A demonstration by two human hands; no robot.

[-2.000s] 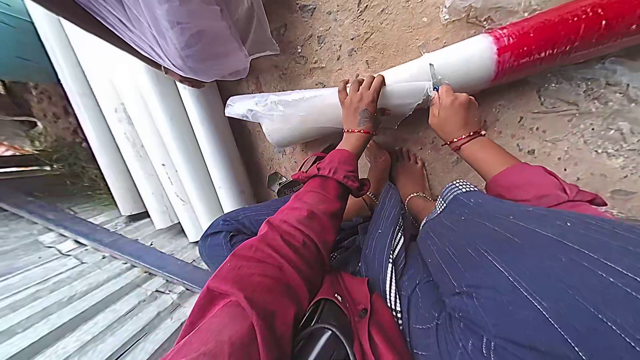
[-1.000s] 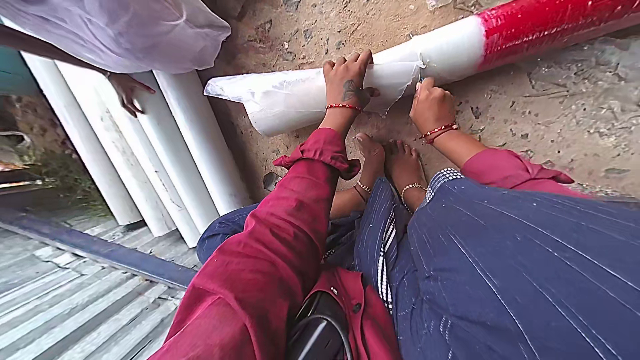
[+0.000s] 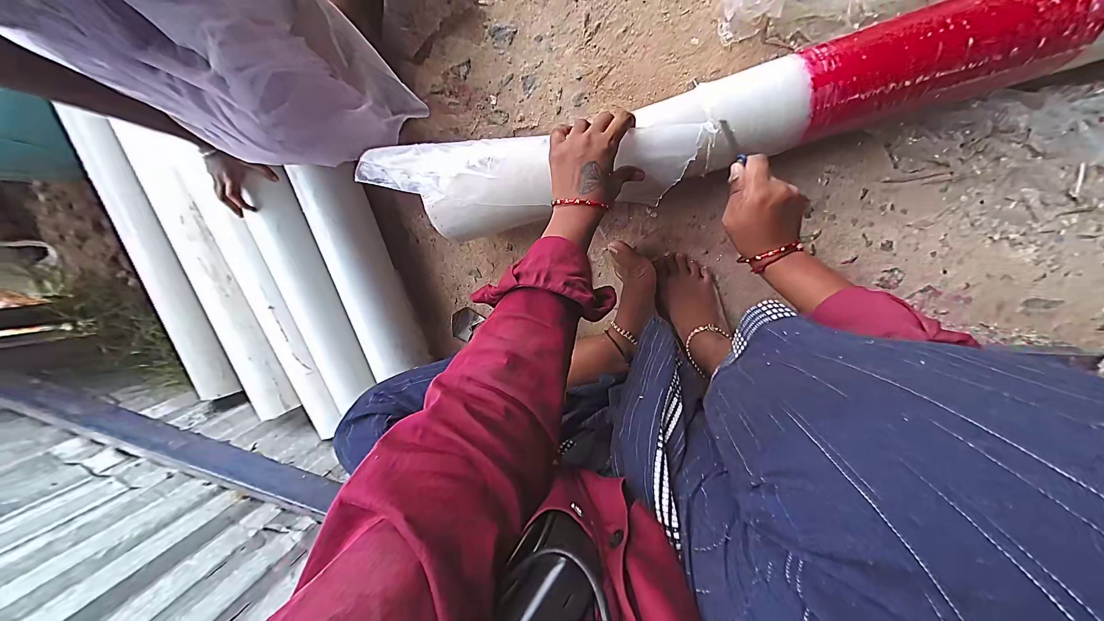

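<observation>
A long white roll with a red stretch toward its right end lies slanting across the dirt ground. Around its left end is a loose translucent plastic film with a ragged right edge. My left hand presses on this film from above, fingers over the top of the roll. Just below the roll, right of the torn edge, my right hand is closed around a small tool with a blue part at its tip; the fist hides most of it. My bare feet are below the roll.
Several white rolls lean side by side at the left, with another person's hand on them. That person's pale cloth hangs at the upper left. Corrugated sheeting lies at the lower left, and plastic film is on the ground at right.
My right hand has moved from the torn edge of the film down and right, off the roll. The other person's hand, out of sight two seconds ago, now rests on the leaning rolls.
</observation>
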